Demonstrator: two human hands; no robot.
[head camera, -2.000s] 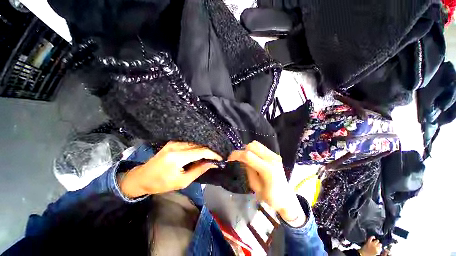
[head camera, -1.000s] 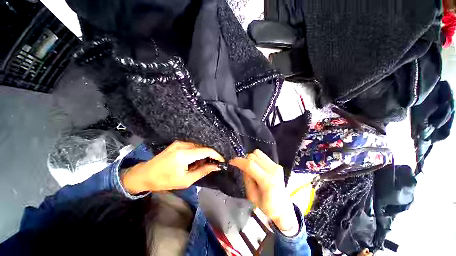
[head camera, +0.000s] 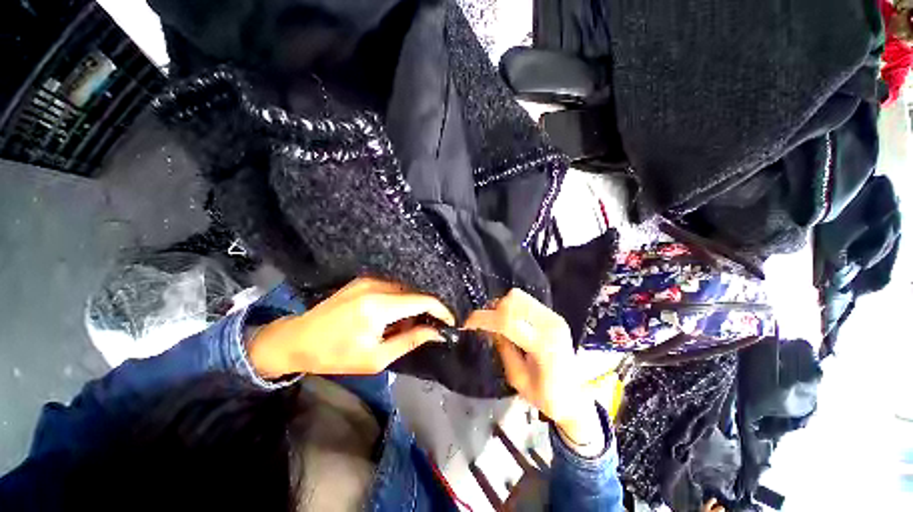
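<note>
A black tweed-like jacket (head camera: 345, 215) lies over the lap and table, with its smooth lining (head camera: 415, 130) showing and a white-flecked braid trim (head camera: 310, 130) along its edges. My left hand (head camera: 350, 335) pinches the jacket's edge between thumb and forefinger, with a small dark piece at the fingertips. My right hand (head camera: 531, 345) pinches at the same spot from the right, its fingertips almost touching the left ones. Any needle or thread at the fingertips is too small to tell.
A floral bag (head camera: 681, 300) lies right of the jacket, with more black jackets (head camera: 741, 90) piled above and below it. A yellow strap (head camera: 608, 392) shows by my right wrist. A black crate (head camera: 60, 95) and a clear plastic bag (head camera: 150, 300) are at the left. Part of another person's hand (head camera: 713, 505) shows at the bottom.
The view has shifted slightly, so the jacket's upper part appears further right. Both hands keep their pinch on the edge, with small finger movements. The other person's hand has mostly gone out of view.
</note>
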